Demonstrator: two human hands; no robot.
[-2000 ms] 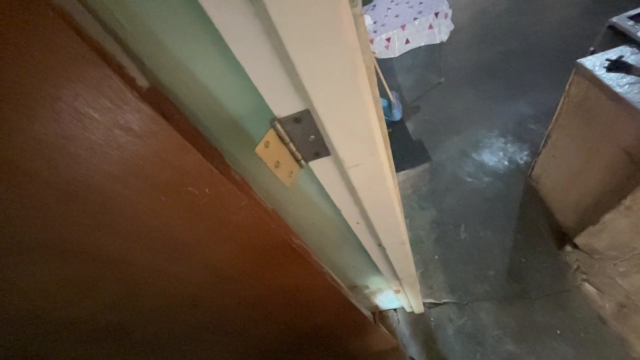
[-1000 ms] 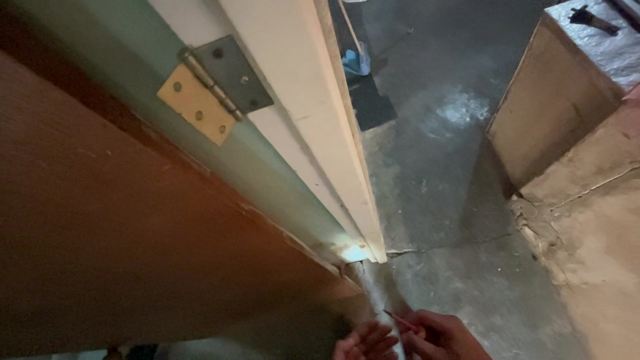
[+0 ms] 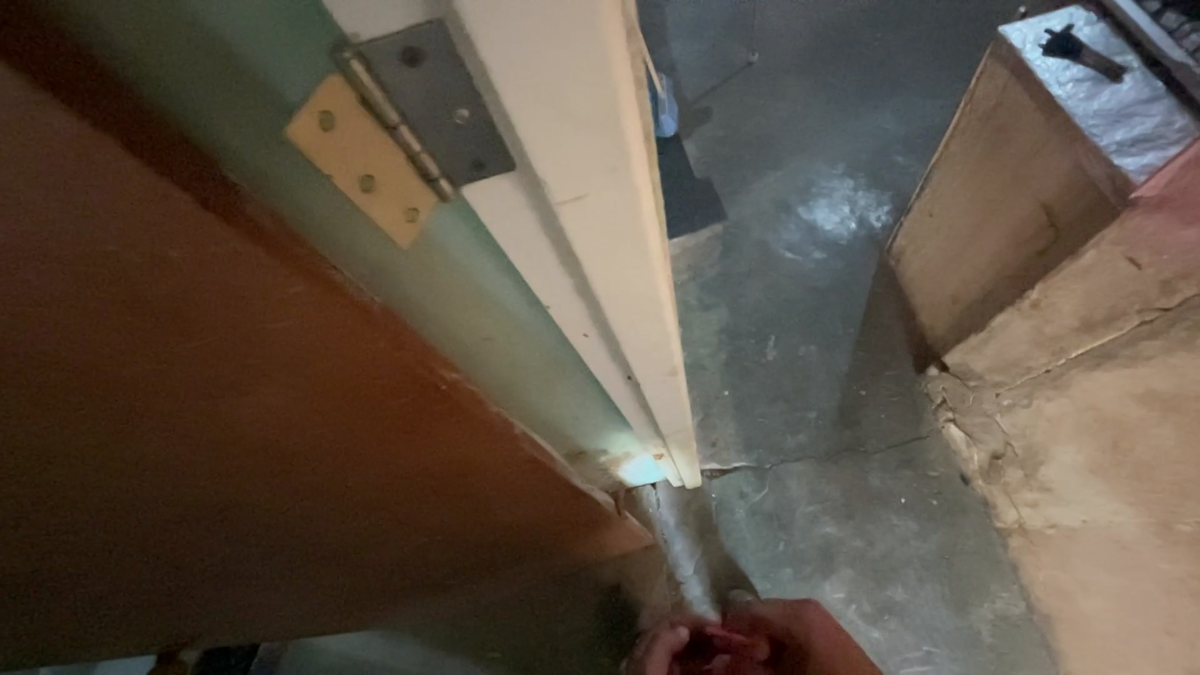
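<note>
At the bottom edge of the head view my left hand (image 3: 661, 652) and my right hand (image 3: 797, 637) are close together, fingers curled and partly cut off by the frame. Something small and reddish seems to lie between them, too blurred to name. Above them a metal butt hinge (image 3: 398, 127) joins the white door frame (image 3: 600, 187) at its dark leaf. Its brass-coloured leaf, with several screw holes, stands over the green edge surface beside the brown wooden door panel (image 3: 234, 394). Neither hand touches the hinge.
A bright spot of light lies at the foot of the frame. On the right, a foil-like covered top (image 3: 1106, 103) of a block holds a black object (image 3: 1083, 54). A cracked wall (image 3: 1078, 412) borders the grey concrete floor (image 3: 797, 375). A dark mat (image 3: 689, 192) lies beyond the frame.
Both hands came into view after the first frame. One second ago they held a thin reddish item near the frame's foot; now they are lower and closer together. The view has moved nearer the hinge.
</note>
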